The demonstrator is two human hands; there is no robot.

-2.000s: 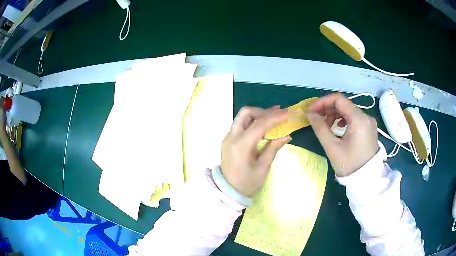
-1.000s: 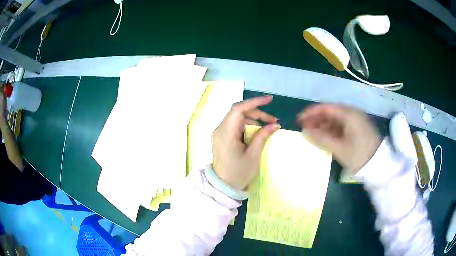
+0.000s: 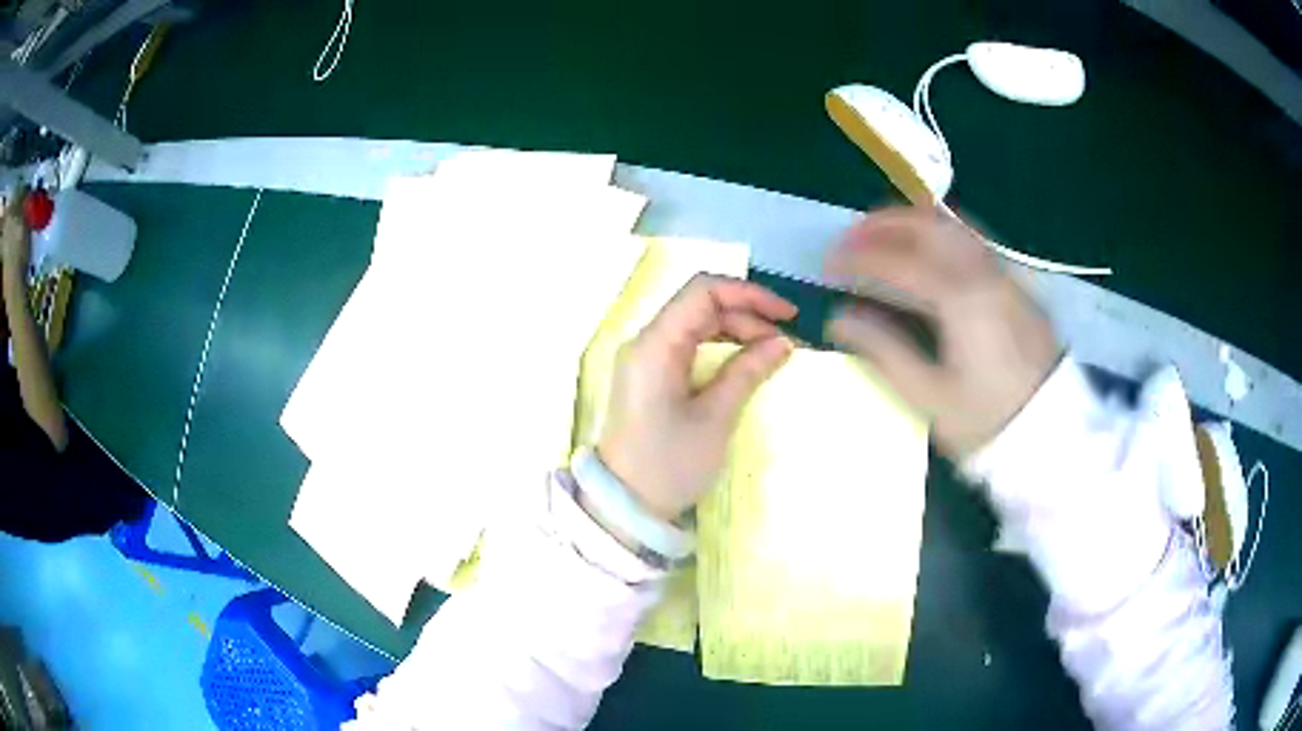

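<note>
The yellow sticker sheet (image 3: 811,543) lies in front of me, glaring white over much of its face, with faint rows of print low down. My left hand (image 3: 693,400) pinches its top edge between thumb and fingertip. My right hand (image 3: 950,329) is blurred above the sheet's top right corner, its fingers apart. No product shows in it; whether something tiny is at its fingertips cannot be told. A stack of sheets (image 3: 471,357) lies fanned out left of my left hand, mostly glaring white.
White corded products, one with its yellow face showing (image 3: 888,140) and one white side up (image 3: 1028,74), lie on the belt beyond the grey rail (image 3: 800,229). More products (image 3: 1221,493) lie at right. At far left are a red-capped bottle (image 3: 94,233), a person's arm and blue stools (image 3: 264,664).
The yellow-faced product has left my hands. My left hand has taken the sheet's top edge. A second white product now shows on the belt beyond the rail, and my right hand has moved up and left since one second ago.
</note>
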